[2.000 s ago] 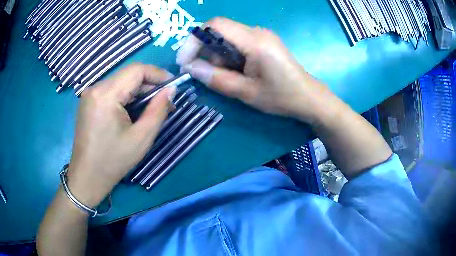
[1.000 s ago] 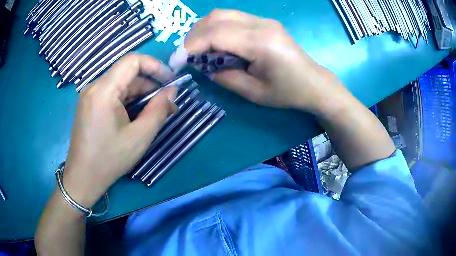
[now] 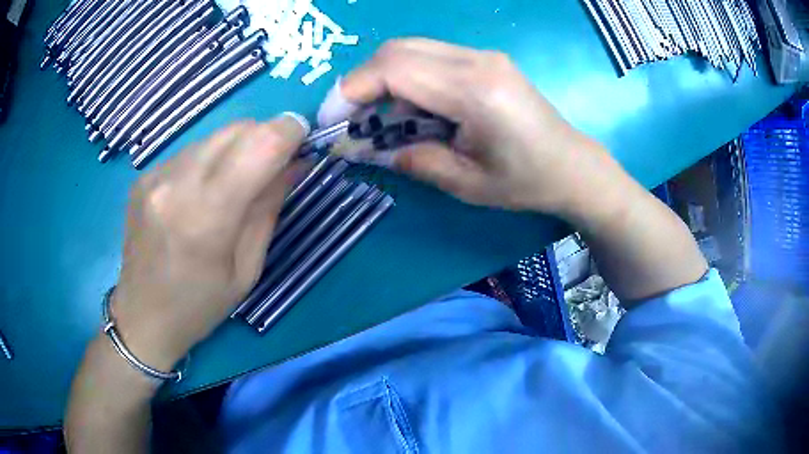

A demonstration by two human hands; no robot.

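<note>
My right hand [image 3: 479, 133] holds a bunch of dark metal tubes [image 3: 404, 131], their round open ends facing left. A whitish covering shows on a fingertip of that hand. My left hand [image 3: 208, 213] is closed around a metal tube [image 3: 326, 136] whose tip sticks out towards the bunch; whether it touches the bunch is not clear. Most of that tube is hidden by the fingers. Below the hands a row of capped tubes [image 3: 324, 244] with pale tips lies side by side, partly under my left hand. Small white sleeves [image 3: 297, 35] lie in a loose heap behind the hands.
A large pile of metal tubes [image 3: 155, 75] lies at the back left. Thinner silver rods [image 3: 674, 35] lie at the back right. Blue crates [image 3: 776, 195] stand beyond the table edge at the right, and another crate with whitish goods [image 3: 593, 310] is below it.
My left hand has turned over more, with its back now facing up, and its fingertips have closed in. The tube bunch in my right hand has moved slightly right and down.
</note>
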